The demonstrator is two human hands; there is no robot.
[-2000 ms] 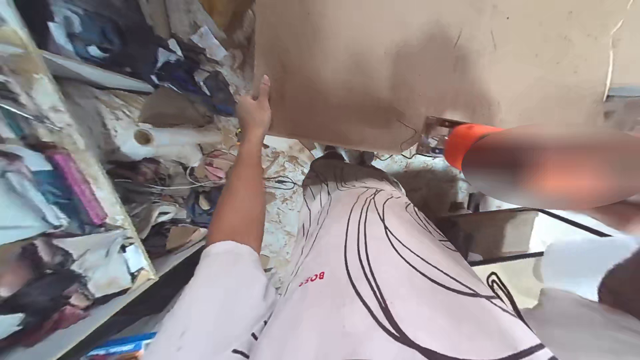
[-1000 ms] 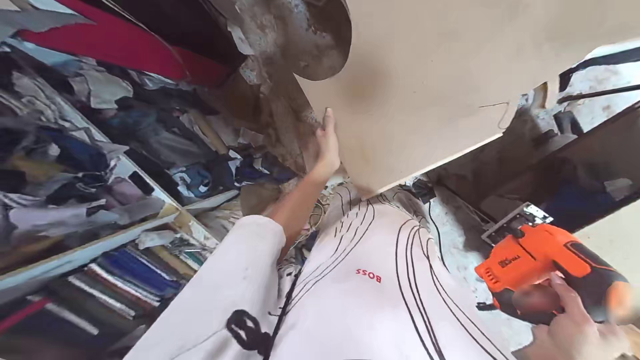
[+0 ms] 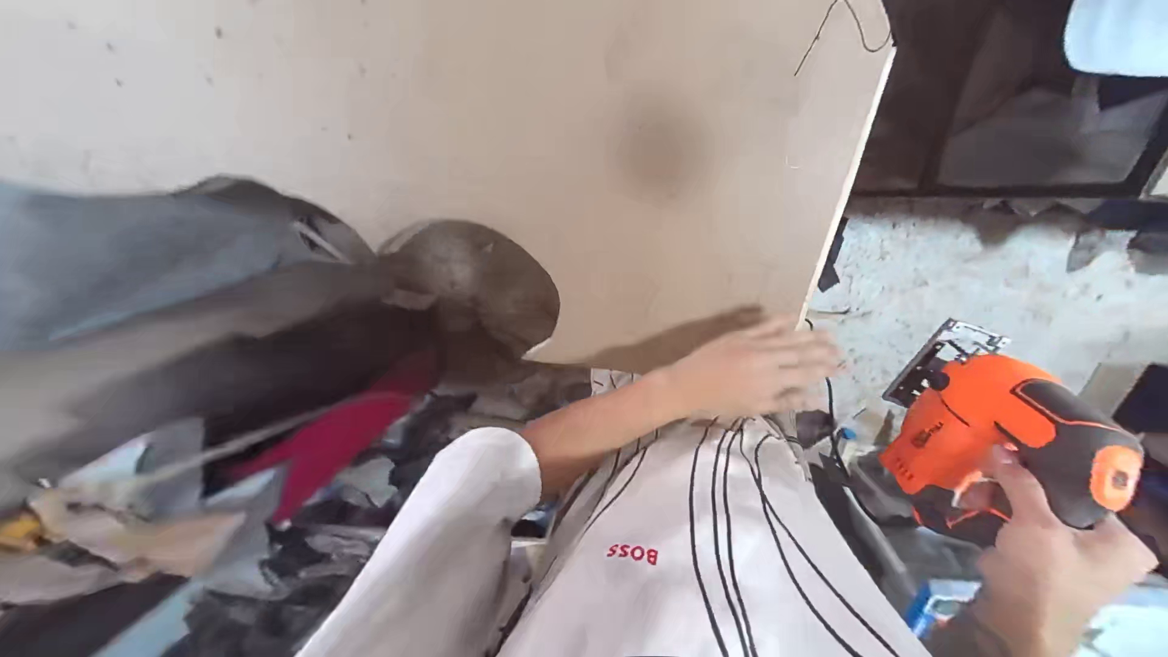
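Note:
A large flat board [image 3: 620,164], pale brown with a curved cutout in its near left edge, spans the upper middle of the view. My left hand [image 3: 753,370] is over the board's near right corner with its fingers spread; whether it touches the board is hard to tell. At the right, my right hand [image 3: 1040,529] grips an orange and black electric jigsaw [image 3: 995,429] by its handle. The saw's metal base plate [image 3: 940,360] faces up and left, apart from the board. A thin dark line curves near the board's far right corner.
Scraps of cloth [image 3: 310,566] and a red piece of fabric [image 3: 356,438] lie at the lower left. Grey cloth [image 3: 137,255] is beside the board's left part. A dark cable [image 3: 835,429] hangs near my lap. Dark furniture stands at the upper right above a stained pale floor [image 3: 967,265].
My left hand has moved from the board's left edge to its near right corner. The jigsaw remains in my right hand, now turned differently. The view has swung.

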